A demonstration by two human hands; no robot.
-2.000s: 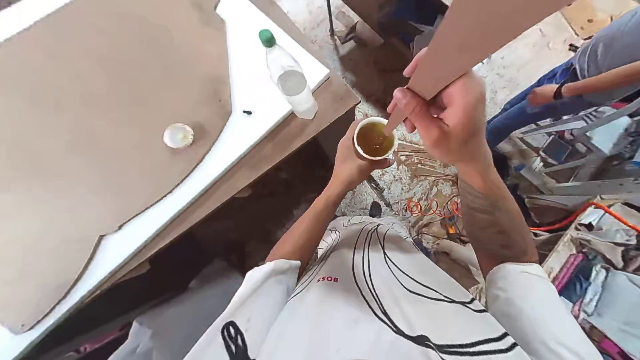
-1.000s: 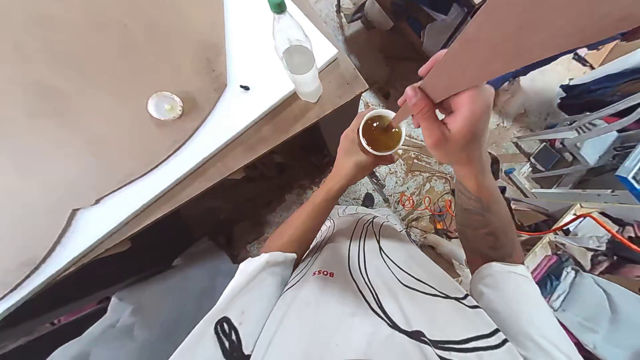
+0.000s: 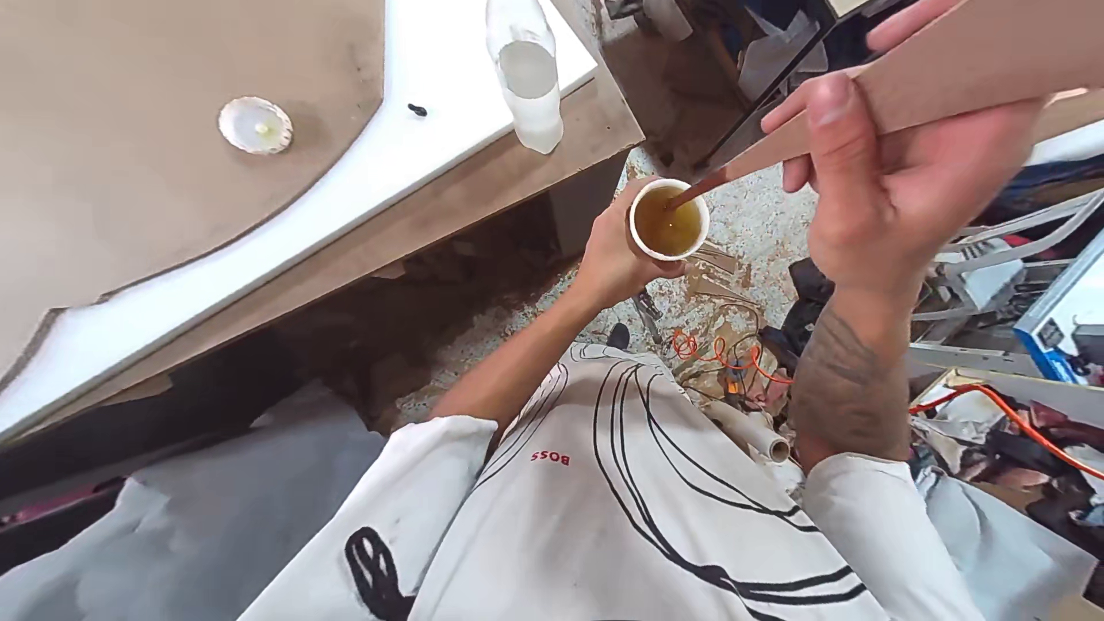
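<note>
My left hand (image 3: pixel 623 246) is wrapped around a white cup (image 3: pixel 670 248) holding an amber liquid. A long, flat brown strip (image 3: pixel 975 65), perhaps cardboard or thin board, is gripped in my right hand (image 3: pixel 897 164), thumb on its near face. Its narrow tip dips into the liquid. Left of the cup, near the edge of a worktable (image 3: pixel 595 121), stands a clear plastic bottle (image 3: pixel 536 95) partly filled with clear liquid. A small whitish round dish (image 3: pixel 256 126) lies on a brown curved-edged sheet (image 3: pixel 164 198), which rests over a white panel (image 3: pixel 285 228).
A small black object (image 3: pixel 417 110) lies on the white panel. Orange coiled hose (image 3: pixel 720 349) and scraps cover the floor below. At the right are a metal frame (image 3: pixel 1026 246) and a box (image 3: pixel 957 379) of fabric scraps. Grey sheeting (image 3: pixel 224 500) lies at the lower left.
The person in jeans at the right, seen two seconds ago, is out of view. My right hand and the strip have come up nearer the camera; the tip remains in the cup. The view has shifted.
</note>
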